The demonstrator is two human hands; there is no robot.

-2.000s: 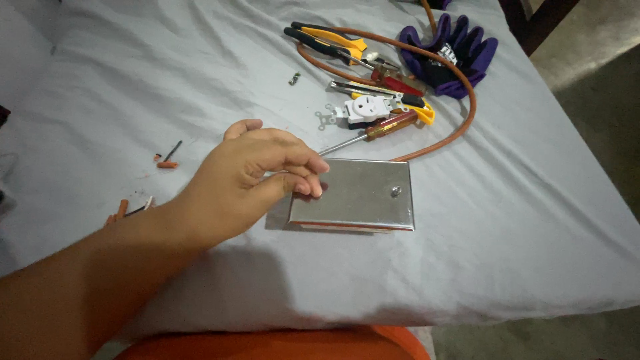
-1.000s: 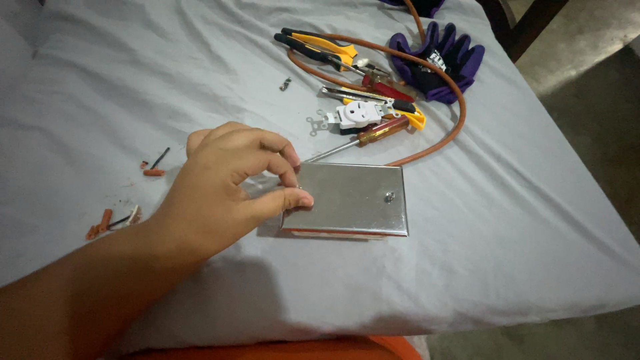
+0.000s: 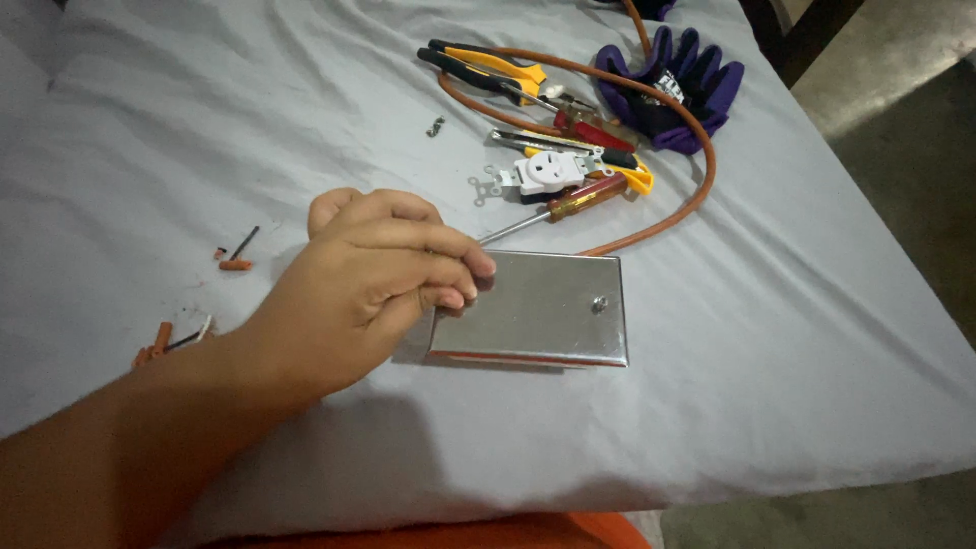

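Note:
My left hand [image 3: 381,290] reaches in from the lower left, its fingertips bunched at the left end of a shiny metal cover plate [image 3: 534,313]. A screw [image 3: 599,304] stands at the plate's right side; whatever is under my fingertips is hidden. The plate lies on a box whose edge shows beneath it. An orange cable [image 3: 637,240] runs behind the plate and loops to the back. Just behind the plate lies a screwdriver with a translucent handle [image 3: 587,197], and beside that a white electrical receptacle [image 3: 550,171] with metal mounting ears. My right hand is out of view.
Farther back lie yellow-and-black pliers [image 3: 488,67], a red-handled screwdriver [image 3: 595,131], a utility knife [image 3: 644,174] and a purple-and-black work glove [image 3: 675,91]. Small screws [image 3: 435,126] and orange cable scraps [image 3: 235,265] rest on the grey sheet [image 3: 762,343]. The sheet's edge drops away at the right.
My left hand stays at the plate's left end. Its fingers have shifted, from a thumb-and-finger pinch one second ago to a more bunched pose.

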